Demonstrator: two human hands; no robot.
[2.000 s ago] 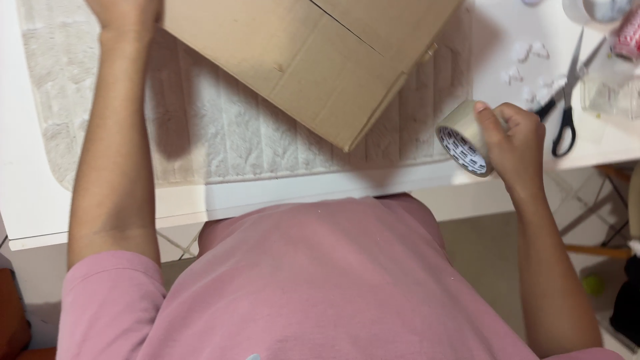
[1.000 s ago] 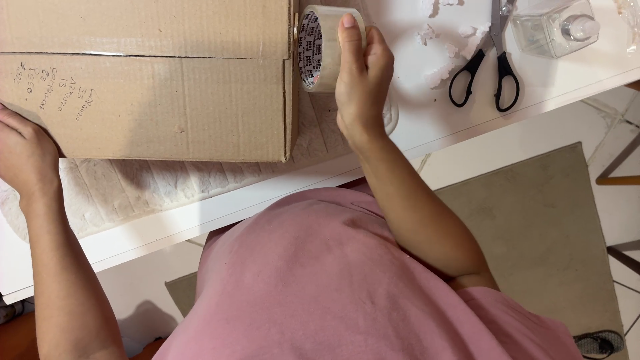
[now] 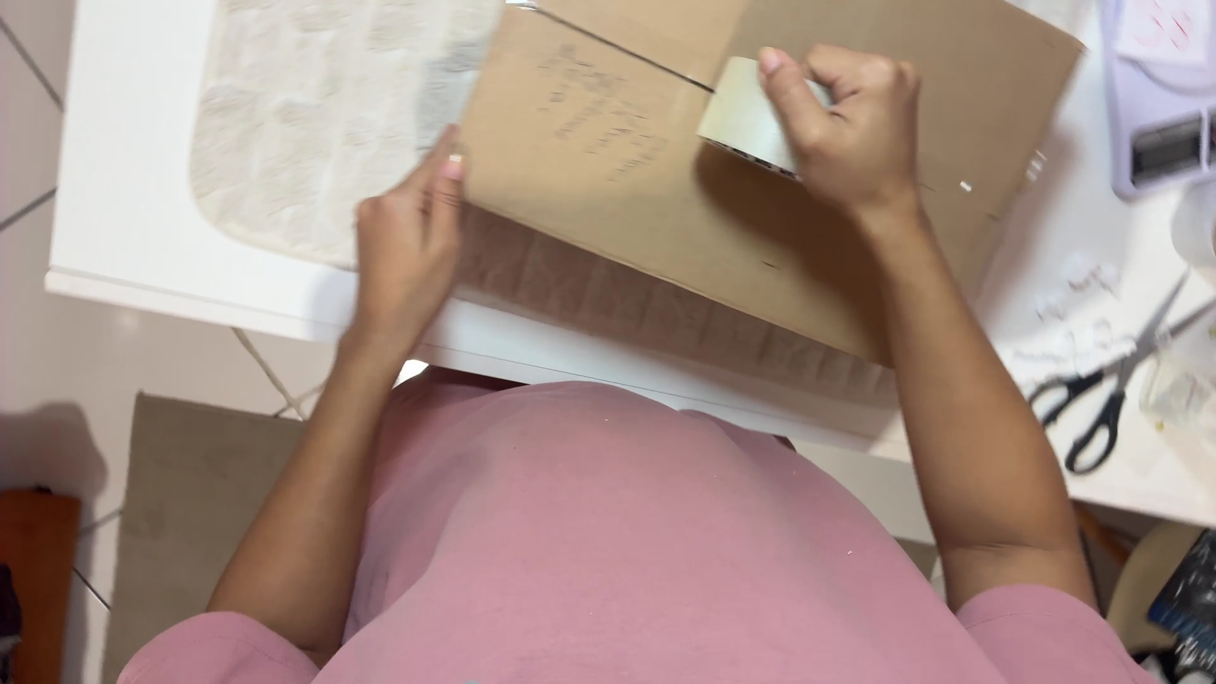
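A cardboard box [image 3: 826, 271] with handwriting on its upper face lies at a slant over a pale ribbed mat [image 3: 285, 142]. A dark seam runs across its upper face from the top left and ends at the tape roll. My right hand [image 3: 850, 123] is closed around a roll of packing tape [image 3: 746, 119], held over the middle of the box. My left hand [image 3: 418, 228] is at the box's left edge, thumb and fingers against it. Whether a strip of tape runs between the roll and the box's left edge is hard to tell.
Black-handled scissors [image 3: 1116, 380] lie on the white table [image 3: 142, 218] at right, beside white scraps [image 3: 1078, 313] and a clear container [image 3: 1178, 389]. A lilac digital scale [image 3: 1154, 104] stands at the upper right. The table's front edge runs just before my body.
My right hand with the tape roll has moved from beyond the box's right edge to over its middle. My left hand has moved from the box's lower front edge to its left edge. The view has shifted.
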